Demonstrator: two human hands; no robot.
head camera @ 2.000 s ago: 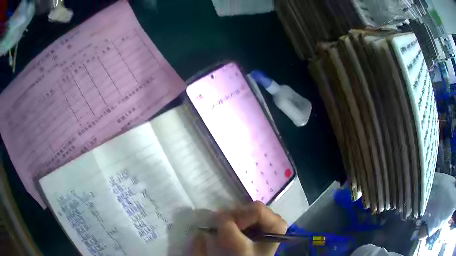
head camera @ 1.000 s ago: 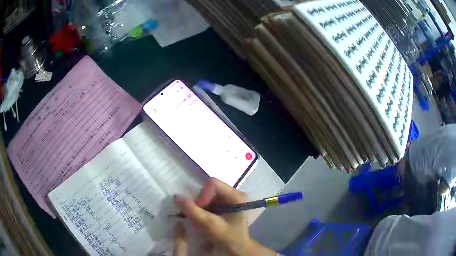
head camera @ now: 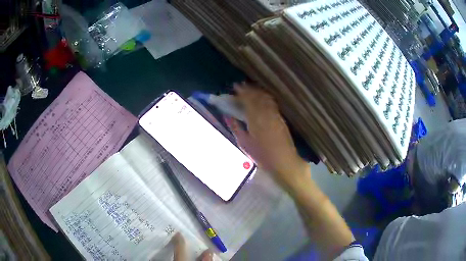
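Note:
The open notebook (head camera: 138, 204) with handwriting lies at lower left. The dark pen with a blue end (head camera: 189, 201) lies loose across it. The lit smartphone (head camera: 196, 145) rests at the notebook's upper right. My right hand (head camera: 263, 127), blurred, is over the small white bottle with a blue cap (head camera: 223, 103), right of the phone. The hand covers part of the bottle; whether it grips it cannot be told. Fingers of my left hand (head camera: 189, 250) rest apart on the page at the bottom edge, the rest cut off.
A pink form (head camera: 71, 145) lies left of the notebook. Stacked trays of small parts (head camera: 327, 97) stand at right. Clear plastic bags (head camera: 105, 35) and a pale sheet (head camera: 168, 30) lie at the back. A person in white (head camera: 424, 234) is at lower right, near blue stools.
My right hand has let go of the pen, which now lies on the notebook, and has moved up and right to the bottle. More of my left fingers shows on the page.

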